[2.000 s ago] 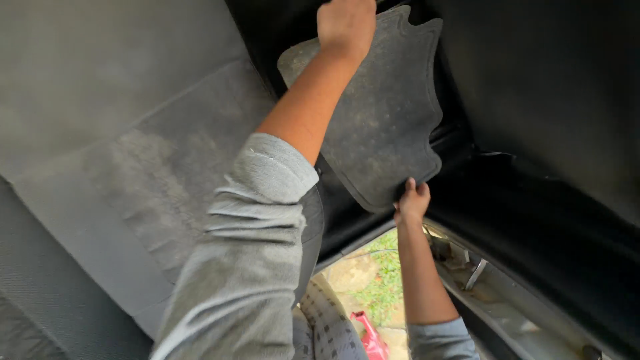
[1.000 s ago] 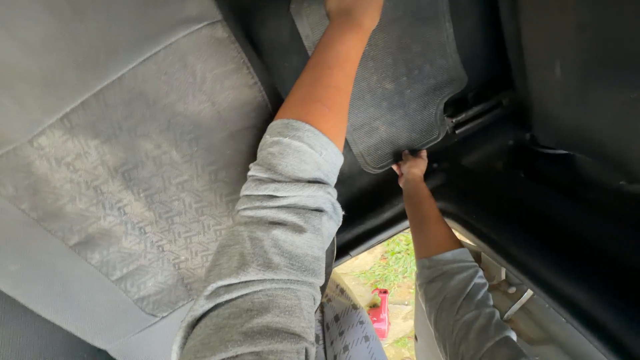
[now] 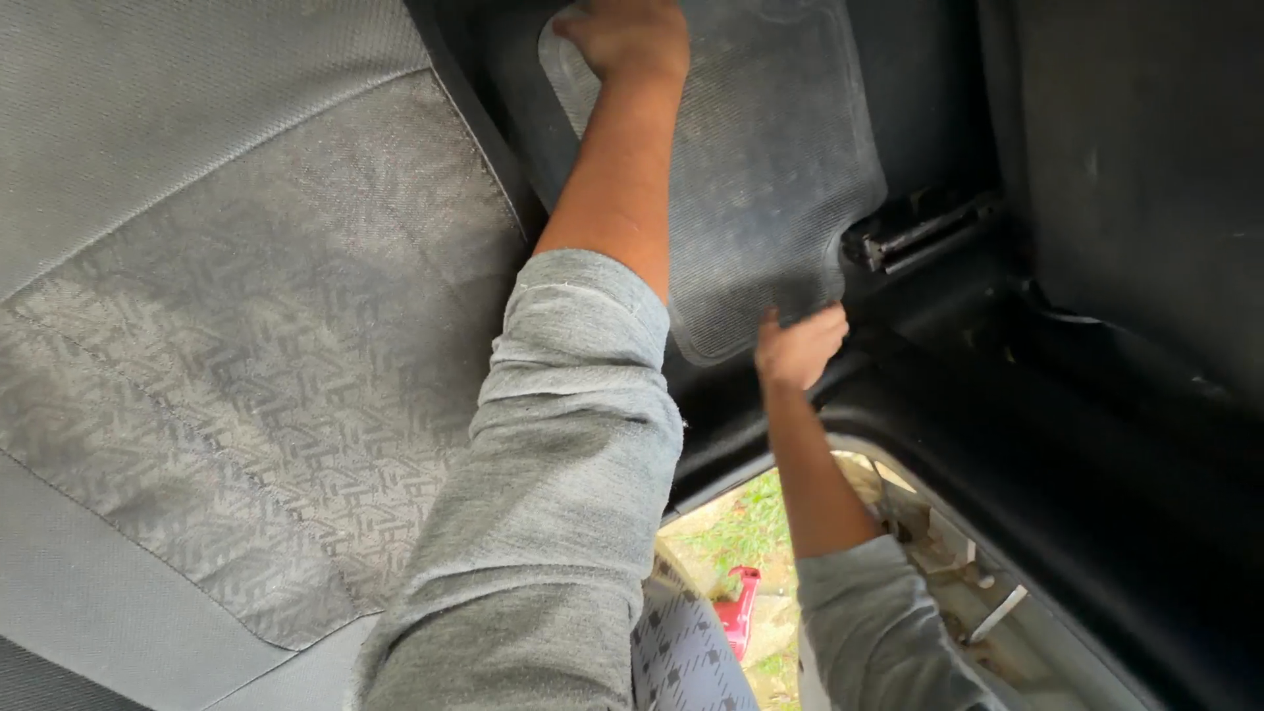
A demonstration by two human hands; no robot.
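A dark ribbed rubber car floor mat (image 3: 760, 178) lies in the footwell beside the grey fabric car seat. My left hand (image 3: 632, 39) is at the mat's upper left edge, partly cut off by the top of the view; its thumb points left, and whether its fingers grip the mat cannot be told. At the mat's lower right corner, by a notch in its edge, my right hand (image 3: 802, 348) holds the rim between thumb and fingers.
The patterned seat (image 3: 267, 355) fills the left side. A metal seat rail (image 3: 923, 232) sits right of the mat. Below are the door sill (image 3: 889, 425) and door frame (image 3: 973, 583). Outside, a pink-red object (image 3: 739, 612) rests on ground with grass.
The mat has gone from raised and tilted to lower in the footwell, close to the seat rail. Both hands have stayed at its edges. The view has shifted nearer the seat.
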